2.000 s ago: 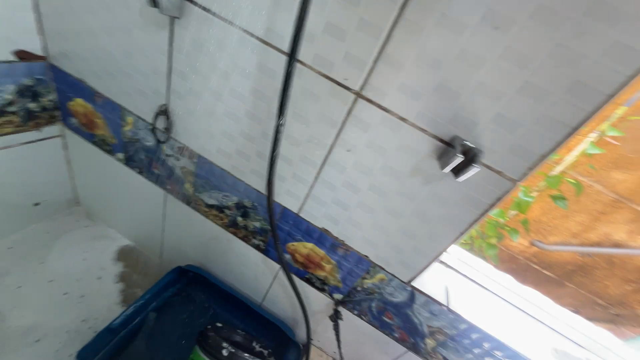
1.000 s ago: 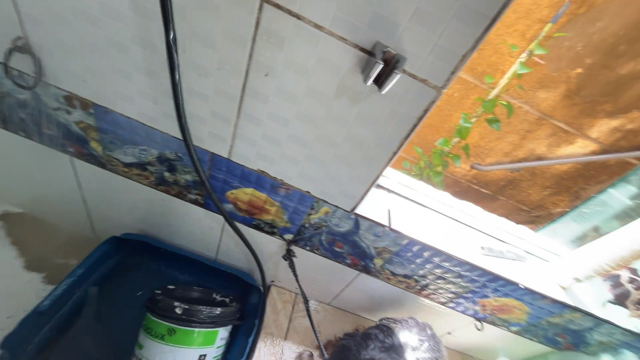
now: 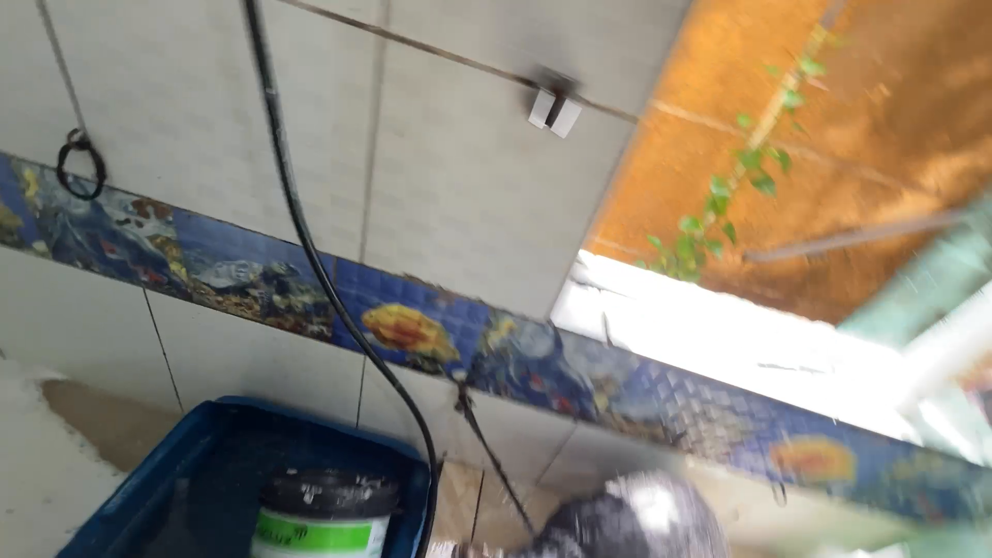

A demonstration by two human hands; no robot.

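Note:
Neither my left hand nor my right hand shows in the head view. At the bottom left is a blue plastic tub (image 3: 198, 434), and a bucket with a black lid and a green and white label (image 3: 322, 527) stands in it. A black hose (image 3: 291, 194) hangs down in front of the tiled wall to the right side of the tub. At the bottom edge, right of the hose, is a blurred dark and silvery rounded thing (image 3: 635, 519); I cannot tell what it is.
A metal clip (image 3: 555, 112) and a black ring (image 3: 80, 167) are on the wall. A blue patterned tile band (image 3: 411, 329) crosses it. A thin dark cord (image 3: 496, 457) hangs below the band. At right, a white ledge (image 3: 728, 333) borders an opening with a leafy vine (image 3: 717, 201).
The view has swung to the right. The rounded dark and silvery thing, out of sight two seconds ago, shows at the bottom edge one second ago and now.

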